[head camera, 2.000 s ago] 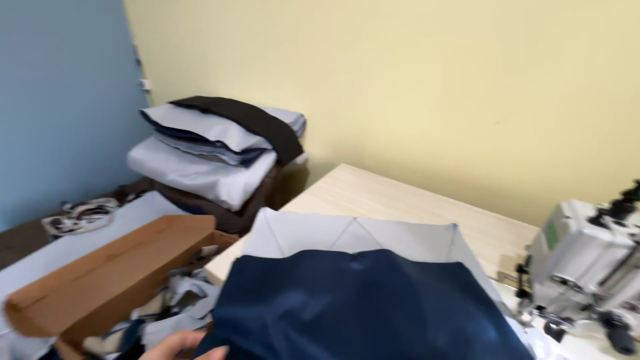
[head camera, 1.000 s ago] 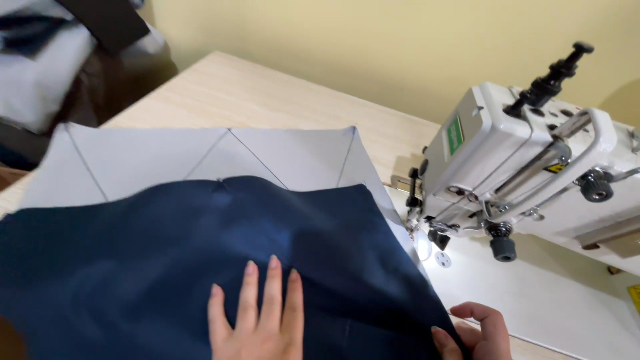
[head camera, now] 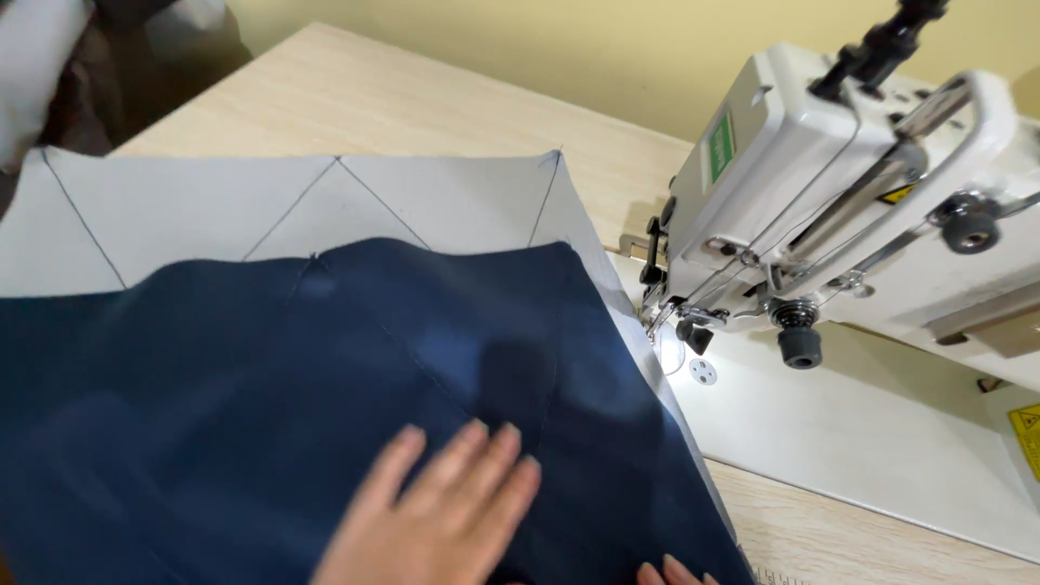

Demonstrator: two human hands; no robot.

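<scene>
Dark blue fabric (head camera: 244, 390) lies over a light grey fabric piece (head camera: 187, 195) with stitched or drawn diagonal lines. My left hand (head camera: 439, 512) rests flat on the blue fabric, fingers a little apart, holding nothing. Only the fingertips of my right hand (head camera: 674, 573) show at the bottom edge, on the blue fabric near its right side; their grip is hidden. The right edge of the layers runs beside the needle area of a white industrial sewing machine (head camera: 780, 187), where a small light shines.
A pale wood-grain table (head camera: 390, 97) extends behind the fabric to a yellow wall. The machine's white bed (head camera: 812, 406) lies at the right, with part of a measuring scale (head camera: 772, 575) below it. Dark and grey material (head camera: 97, 81) is piled at the upper left.
The view has swung right and closer to the machine since the first frame. My left hand has shifted right over the blue fabric; less of my right hand shows than one second ago.
</scene>
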